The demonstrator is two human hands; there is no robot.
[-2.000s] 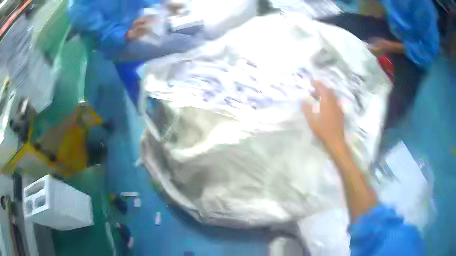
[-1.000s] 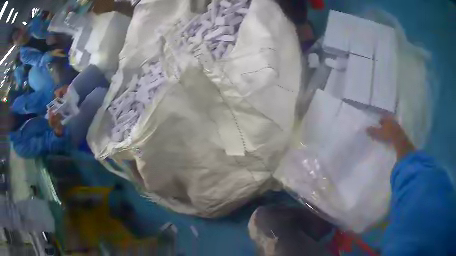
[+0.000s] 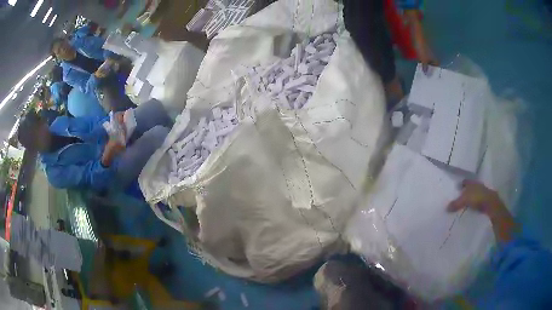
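Note:
My right hand (image 3: 475, 197) is at the lower right, over the white blanks (image 3: 417, 197) in the clear plastic bag (image 3: 393, 263). Its fingers are bent at the upper edge of the near slabs; blur hides whether they grip one. More white blanks (image 3: 454, 115) lie just beyond, with a dark seam between them. Small loose white pieces (image 3: 414, 130) lie in the gap at their left. My left hand is not in view.
A large woven sack (image 3: 272, 194) full of white slugs (image 3: 290, 75) stands left of the blanks. Another person's hand (image 3: 428, 65) touches the far blanks. Coworkers in blue (image 3: 78, 151) sit at the left. A yellow object (image 3: 130, 266) is at the lower left.
The view has swung right from the sack to the blanks. My right hand has gone from over the sack to the blanks. Another person's hand has come to the far blanks.

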